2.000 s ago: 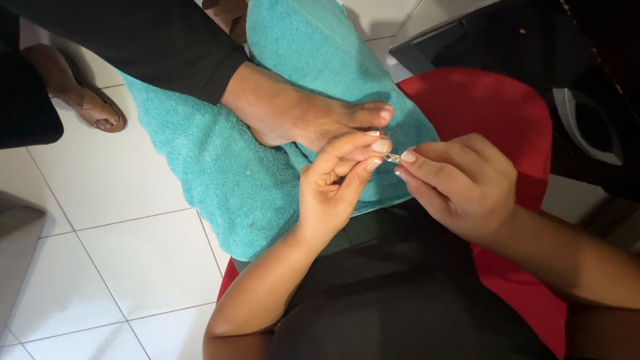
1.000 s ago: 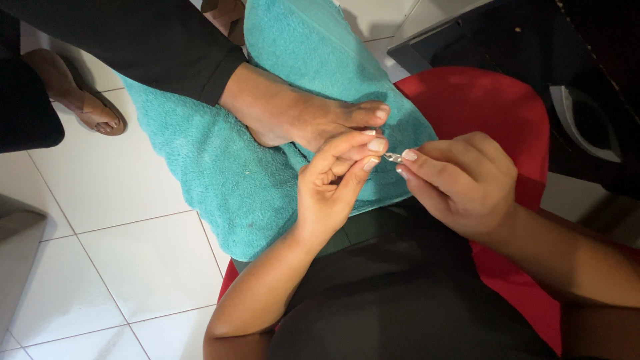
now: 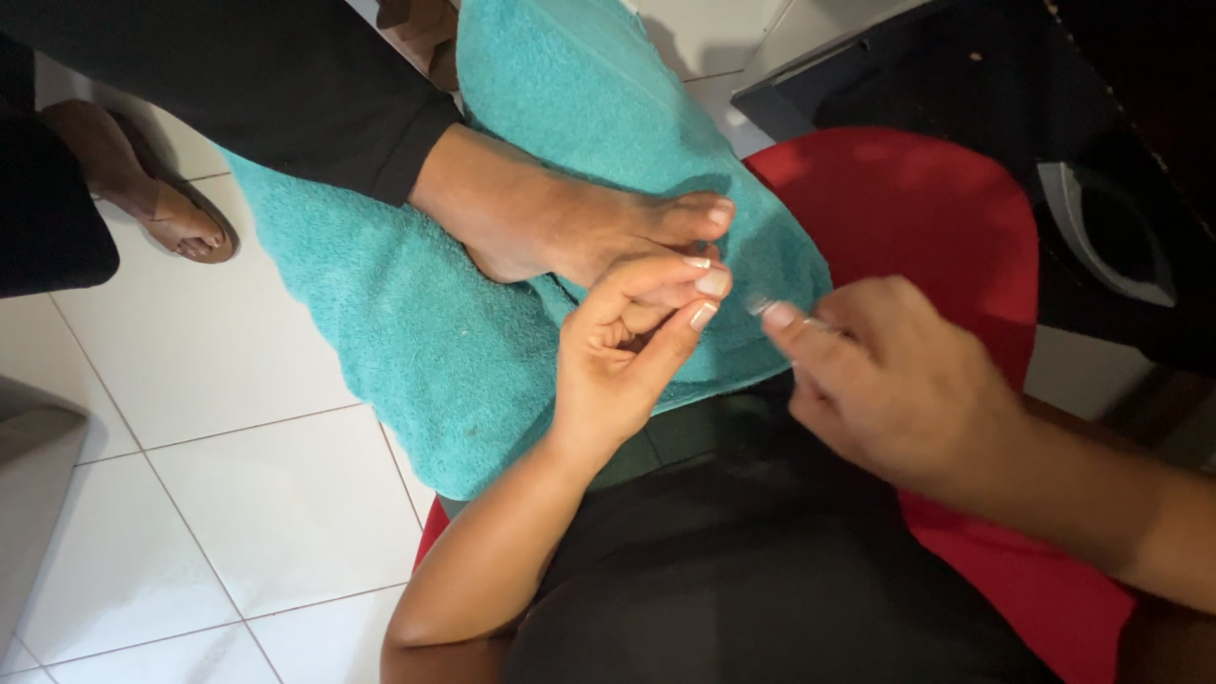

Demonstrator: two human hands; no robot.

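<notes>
A person's bare foot [image 3: 579, 223] rests on a turquoise terry towel [image 3: 408, 323] spread across my lap. My left hand [image 3: 632, 351] pinches one of its toes between thumb and fingers, with the toenail showing at the fingertips. To the right, my blurred right hand [image 3: 883, 370] grips a small shiny metal tool [image 3: 760, 304], most of it hidden by the fingers; its kind cannot be told. The tool's tip is a short gap away from the toe, over the towel.
A red chair seat [image 3: 912, 218] lies beneath and right of the towel. Black furniture with a curved pale object [image 3: 1092, 237] stands at the right. The person's other foot, in a sandal [image 3: 223, 233], is on the white tiled floor [image 3: 256, 503] at the left.
My right hand has drawn back to the right from the toe, taking the metal tool with it, and has turned. My left hand stays at the toe.
</notes>
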